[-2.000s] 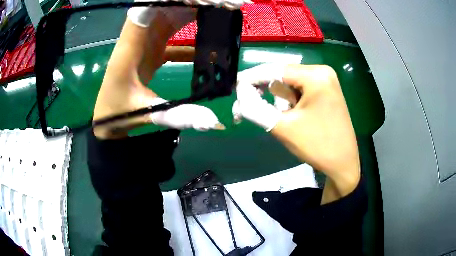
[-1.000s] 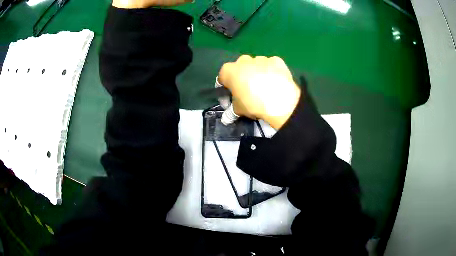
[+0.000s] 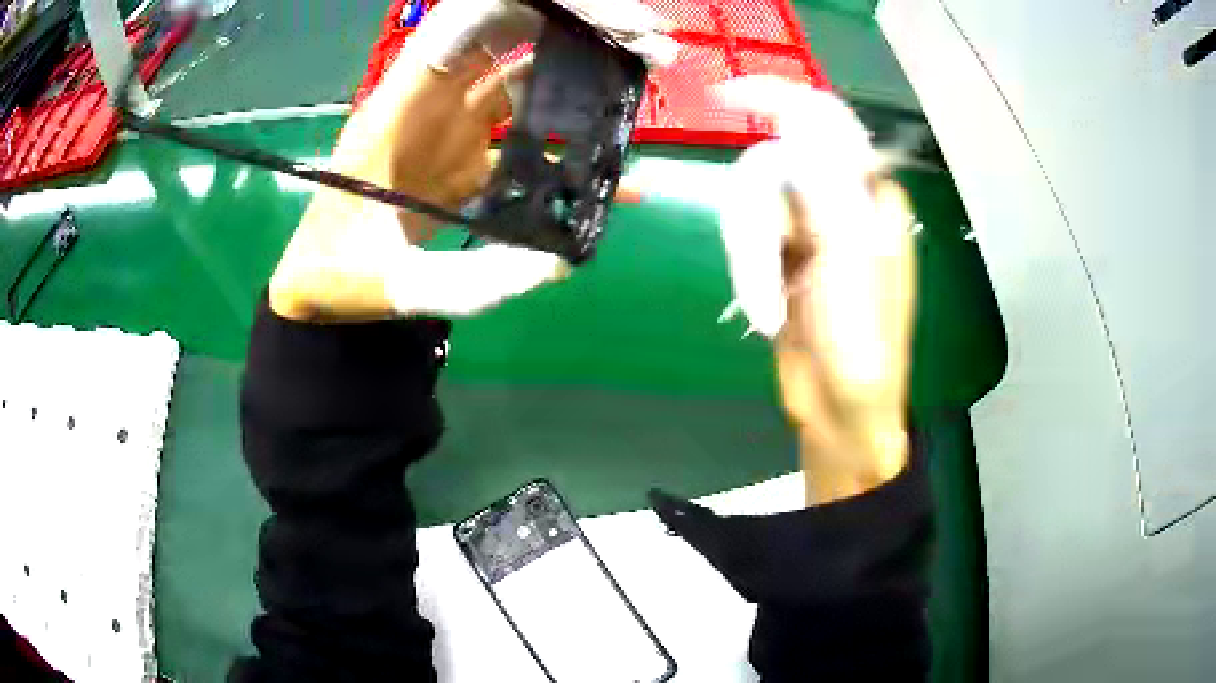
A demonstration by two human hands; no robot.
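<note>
My left hand, in white finger cots, holds up a black phone middle frame by its solid plate end, close to the camera. A long thin rail of the frame runs to the upper left. My right hand, also in white finger cots, is raised to the right of the frame, apart from it, and blurred. A blurred grey shape shows behind its fingers; I cannot tell whether the hand holds it. Another black phone middle frame lies tilted on the white foam sheet at the near edge.
A red mesh basket stands at the far side behind my hands, another red basket at far left. A white blister tray lies at left, with a small dark frame beyond it. A grey panel bounds the right.
My right hand has risen from the frames on the foam sheet to beside the held frame. One frame now shows on the foam where two overlapped. The view has tilted up, showing my left hand.
</note>
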